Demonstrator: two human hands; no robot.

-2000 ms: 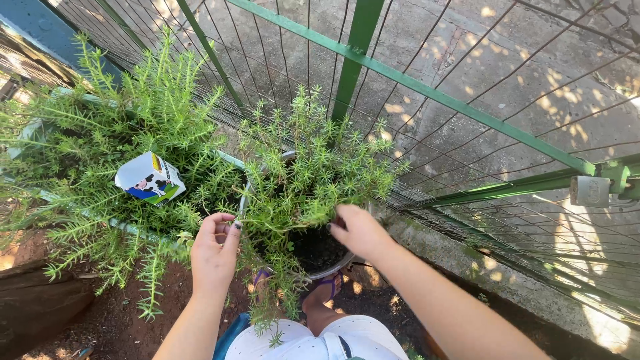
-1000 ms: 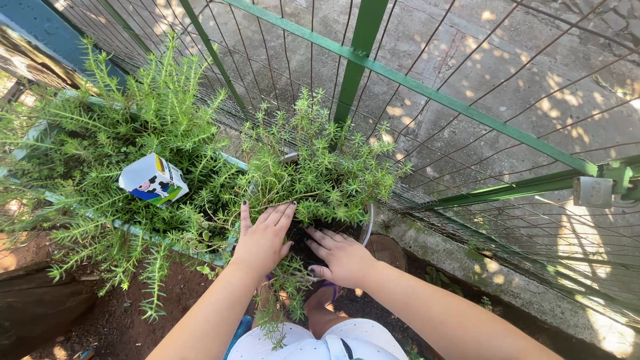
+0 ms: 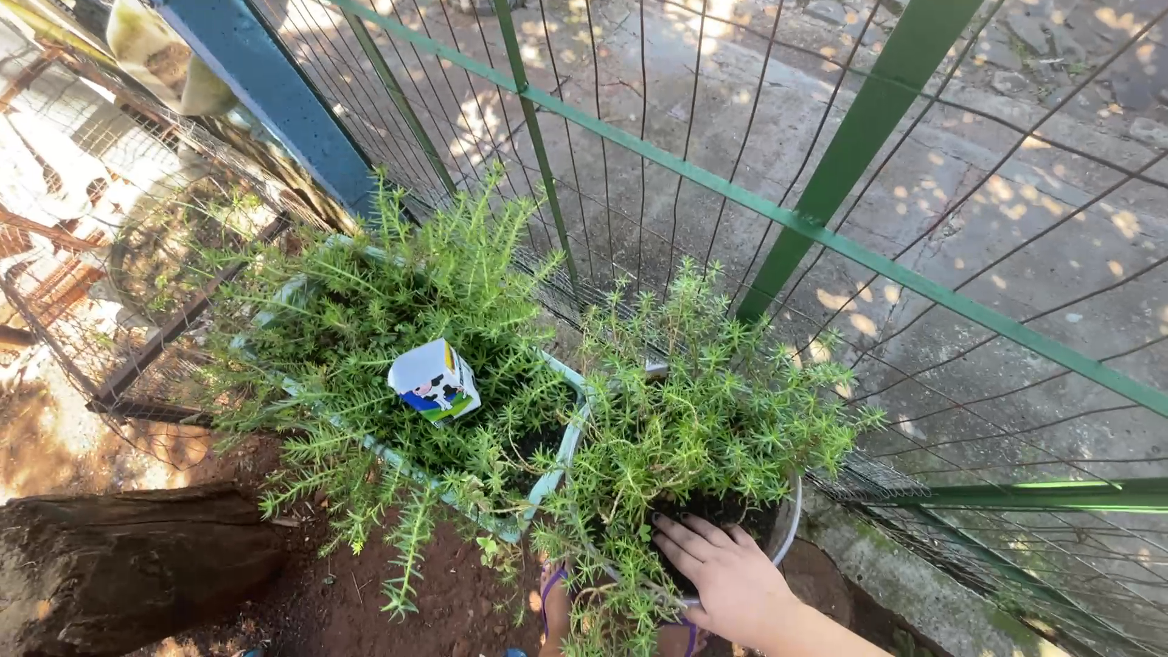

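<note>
My right hand lies over dark soil at the near side of a round pot, its fingers slightly spread and touching the soil beside the stems. A bushy green succulent fills that pot and trails over its near rim. My left hand is out of view. To the left stands a pale green rectangular planter full of similar plants. A cut carton with a cow picture rests among them.
A green metal and wire fence runs behind the pots and meets a blue post. At the lower left lies a dark log on reddish soil. A concrete curb is at right. My sandalled feet are below the pots.
My left hand, beside the right one at the pot a second ago, has left the view. The right hand remains at the soil. The view has shifted left.
</note>
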